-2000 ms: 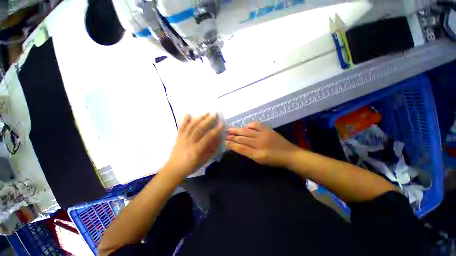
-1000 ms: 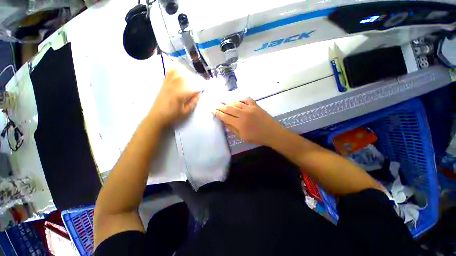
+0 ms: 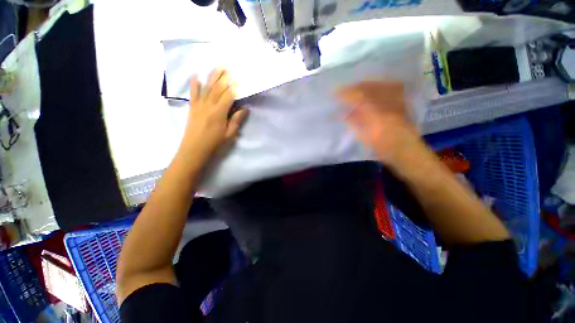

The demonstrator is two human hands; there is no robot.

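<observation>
A pale grey panel [image 3: 296, 129] lies spread over the table's front edge below the needle area [image 3: 309, 53], with a dark line along its upper edge. My left hand [image 3: 214, 107] rests with fingers spread at its left end, over a smaller pale piece [image 3: 189, 60] with a dark edge. My right hand [image 3: 378, 113] is blurred over the panel's right part; whether its fingers hold the cloth cannot be told. The white machine head [image 3: 347, 12] is at the top.
A long black fabric piece [image 3: 72, 120] lies at the left. A black rectangle [image 3: 484, 67] and a yellow-blue tool [image 3: 440, 70] lie at the right. Blue baskets are below on the left [image 3: 104, 252] and right [image 3: 523, 183]. The ruled table edge [image 3: 492, 104] runs along the front.
The pale panel is now spread wide to the right instead of hanging narrow over the edge. My right hand has moved right. My left hand has opened flat. The view has shifted.
</observation>
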